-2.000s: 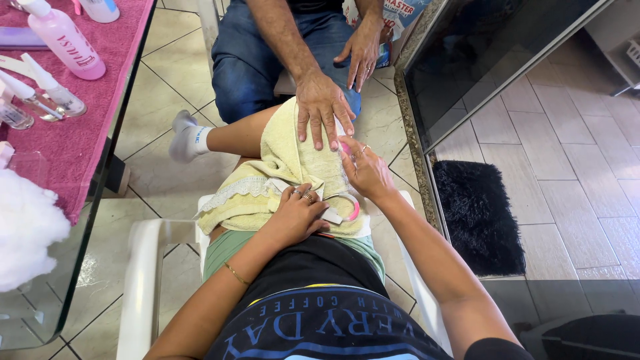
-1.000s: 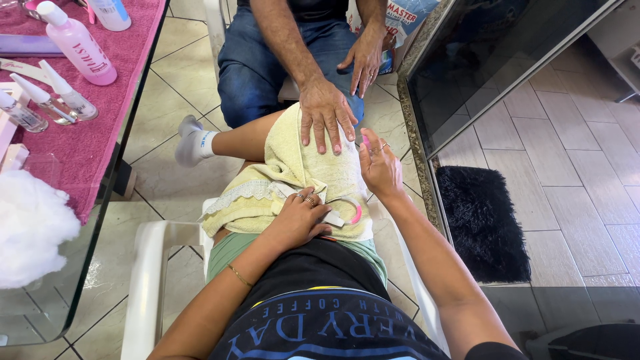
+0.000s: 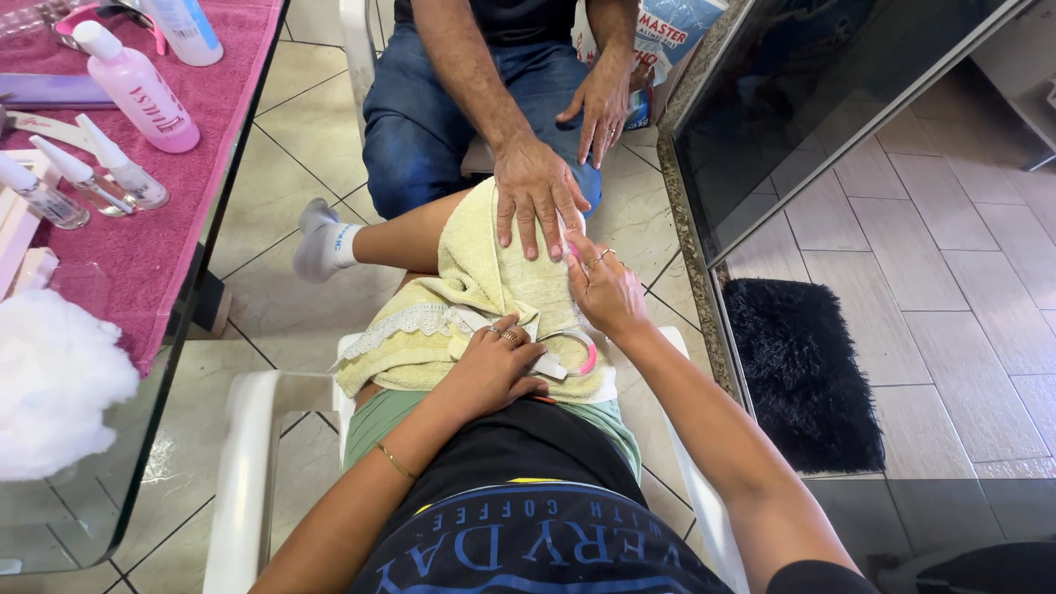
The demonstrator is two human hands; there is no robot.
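A pale yellow towel (image 3: 412, 363) with a lace strip lies over my lap and raised knee. On it rests the other person's spread hand (image 3: 536, 194), palm down. My right hand (image 3: 610, 289) is closed on a small pink tool (image 3: 572, 250) beside that hand's fingertips; the tool is mostly hidden, so its kind cannot be told. My left hand (image 3: 495, 363) lies on the towel at my lap, over a white cloth or tissue and by a white piece (image 3: 551, 365); whether it grips them is unclear. A pink and silver ring-shaped thing (image 3: 587, 355) lies just right of it.
At left a glass table with a pink towel (image 3: 206, 148) bears a pink liquid bottle (image 3: 140, 91), several small clear bottles (image 3: 132, 177), a purple nail file (image 3: 58, 89) and white cotton (image 3: 62, 384). A glass door (image 3: 784, 99) and black shaggy mat (image 3: 800, 371) are at right.
My right hand has shifted slightly beside the other person's fingertips, the pink tool still in it. My left hand and the other person's hands have stayed nearly in place.
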